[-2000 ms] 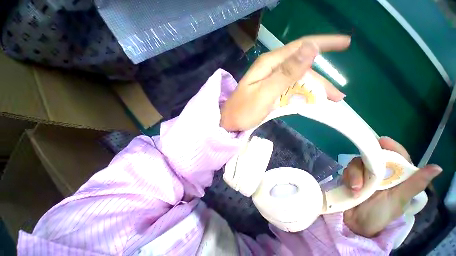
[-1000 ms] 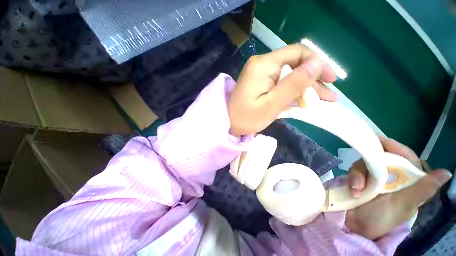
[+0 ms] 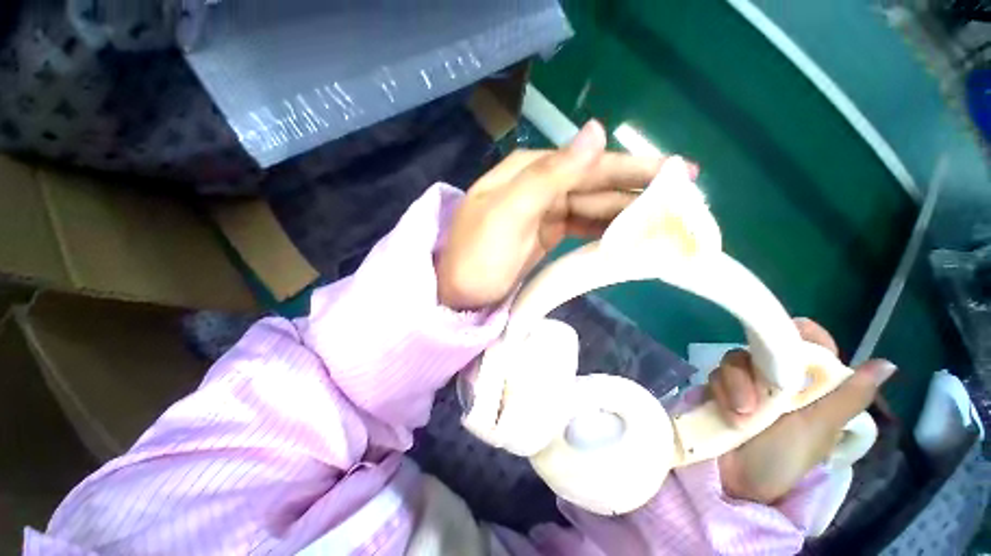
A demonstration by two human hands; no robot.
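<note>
Cream-white headphones (image 3: 609, 445) with two pointed cat ears are held up in front of me, the ear cups towards the bottom left. My right hand (image 3: 788, 434) grips the band beside the lower-right ear, fingers curled over it and thumb extended. My left hand (image 3: 543, 212) is at the upper ear, its fingers partly behind the ear tip and its thumb raised away. Whether it grips the ear or holds something small is hidden.
Open brown cartons (image 3: 120, 234) stand on the left. A grey printed bag (image 3: 369, 76) lies at the top left. The green surface (image 3: 739, 141) with a pale rail is beyond the headphones. More white rounded parts (image 3: 858, 440) show at the lower right.
The headphones and both hands have shifted left in view. My left thumb and fingers, bent together over the upper ear a second ago, have spread, and that ear now shows.
</note>
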